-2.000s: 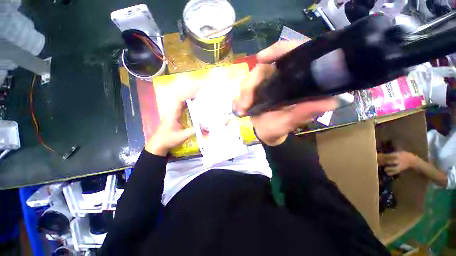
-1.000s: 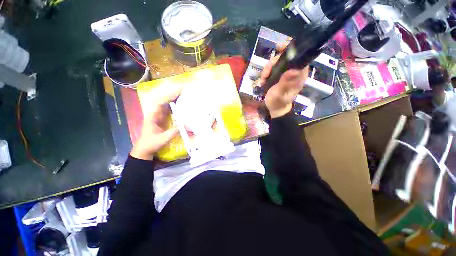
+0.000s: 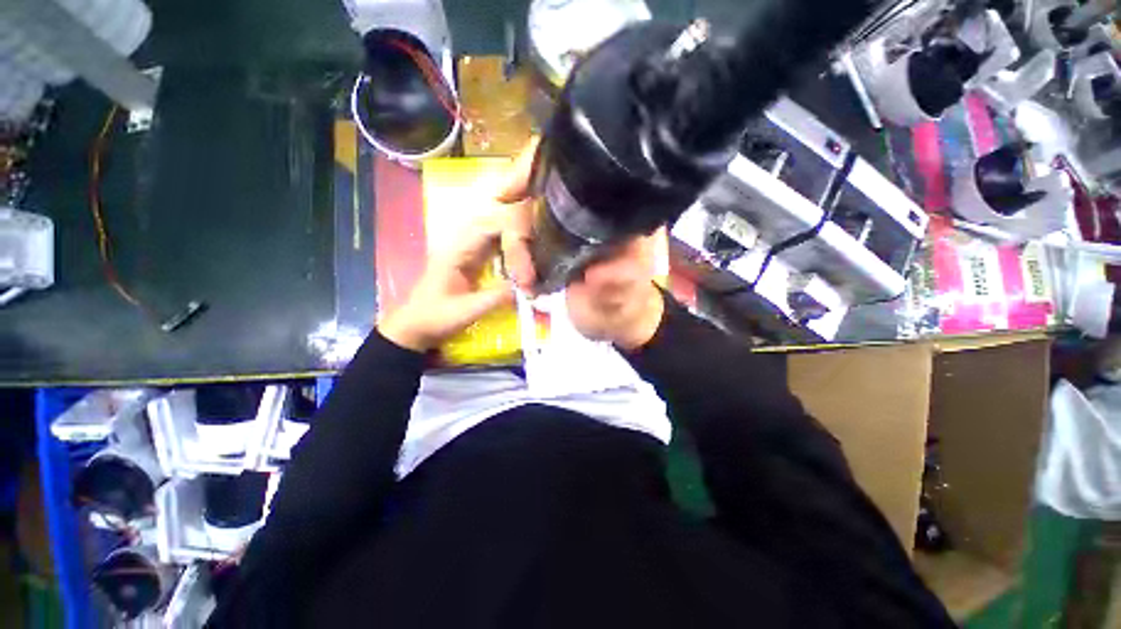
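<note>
The white camera housing [image 3: 568,359] lies on the yellow work pad [image 3: 452,203], overexposed and partly hidden. My left hand [image 3: 470,280] holds its left side, with the fingertips close to the screwdriver's lower end. The black electric screwdriver [image 3: 627,141] slants down from the upper right over the housing. My right hand [image 3: 615,293] is around its lower end, partly hidden behind it. The tip and any screw cannot be made out.
A camera unit with red wires [image 3: 406,105] stands behind the pad. The tin can [image 3: 578,27] is partly covered by the screwdriver. The screw feeder [image 3: 799,221], pink packs [image 3: 983,285] and a cardboard box [image 3: 861,393] are at right. A blue crate [image 3: 62,492] with camera units is lower left.
The screwdriver was lifted to the upper right a second ago; my right hand has brought it back down over the housing. My left hand's fingers are now beside its lower end. The view has shifted.
</note>
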